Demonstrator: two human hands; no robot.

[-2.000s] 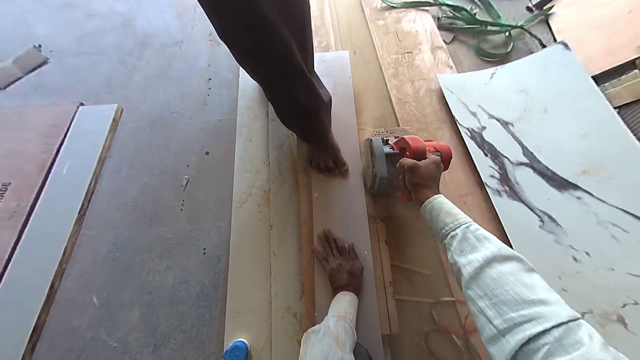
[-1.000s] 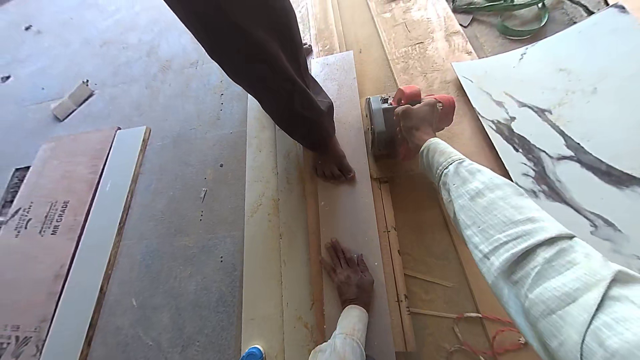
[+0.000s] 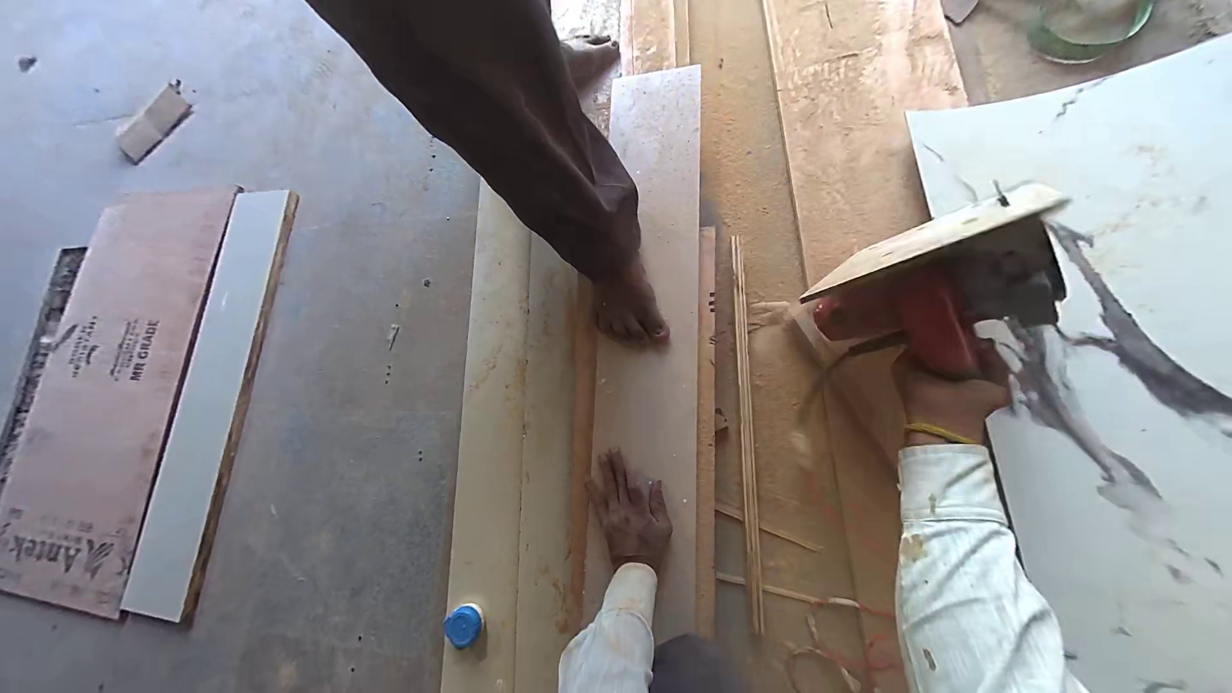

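Note:
My left hand (image 3: 632, 515) lies flat, fingers spread, on a long pale laminated board (image 3: 645, 414). A bare foot (image 3: 628, 306) presses on the same board farther up. My right hand (image 3: 948, 395) grips a red handheld circular saw (image 3: 938, 313) by its handle, lifted to the right of the board and tilted, with its flat base plate (image 3: 938, 236) turned upward. A cut strip of plywood (image 3: 746, 433) lies apart from the board's right side. The blade cannot be made out.
A white marble-patterned sheet (image 3: 1107, 433) fills the right side. Pink plywood (image 3: 125, 385) and a white-faced board (image 3: 207, 404) lie at left, near a small wood block (image 3: 154, 121). A blue bottle cap (image 3: 464, 626) is at lower left of centre. Thin cord (image 3: 818, 664) lies below.
My right hand has lifted the saw away from the board's right edge, over to the right, and tipped it over. My left hand still rests on the board.

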